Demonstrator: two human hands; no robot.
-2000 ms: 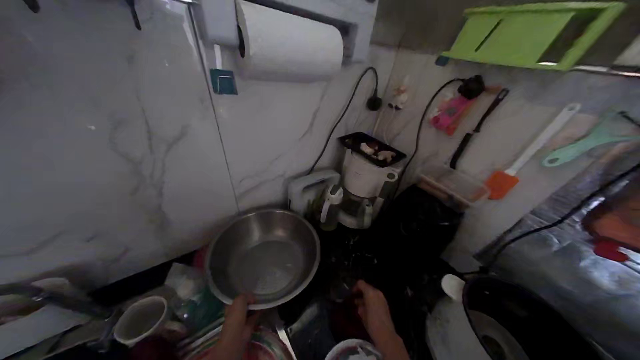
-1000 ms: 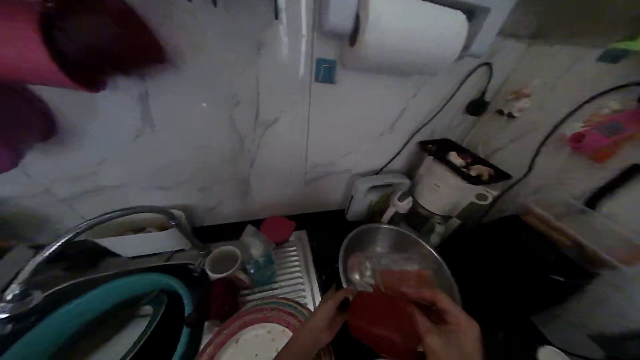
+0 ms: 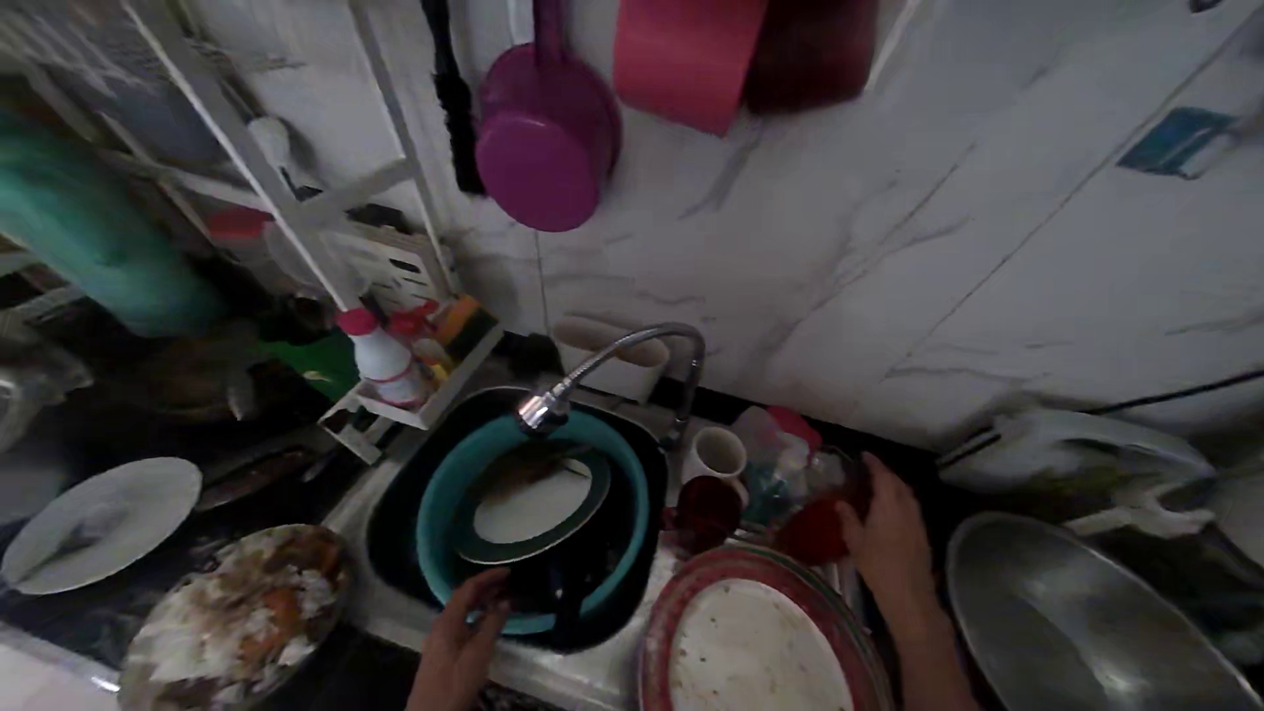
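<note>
My right hand (image 3: 882,523) grips a red plastic container (image 3: 818,529) at the drainboard, beside a dark red mug (image 3: 707,513) and a white mug (image 3: 718,455). My left hand (image 3: 472,617) is at the front rim of a teal basin (image 3: 632,494) in the sink; its fingers are apart and nothing shows in it. A plate with a green rim (image 3: 538,509) lies in the basin under the flexible faucet (image 3: 545,410). Between my hands, a red-rimmed plate (image 3: 760,647) rests on the counter. The steel bowl (image 3: 1076,612) stands right of my right hand.
A plate with rice leftovers (image 3: 237,622) and a white oval plate (image 3: 104,523) lie on the left counter. A caddy holds a white bottle with a red cap (image 3: 380,355) behind the sink. A purple pot (image 3: 548,138) hangs on the wall. A hand mixer (image 3: 1101,459) stands at the right.
The view has swung left to the sink. The red container, held over the steel bowl in both hands one second ago, is now at the drainboard in my right hand; my left hand has let go.
</note>
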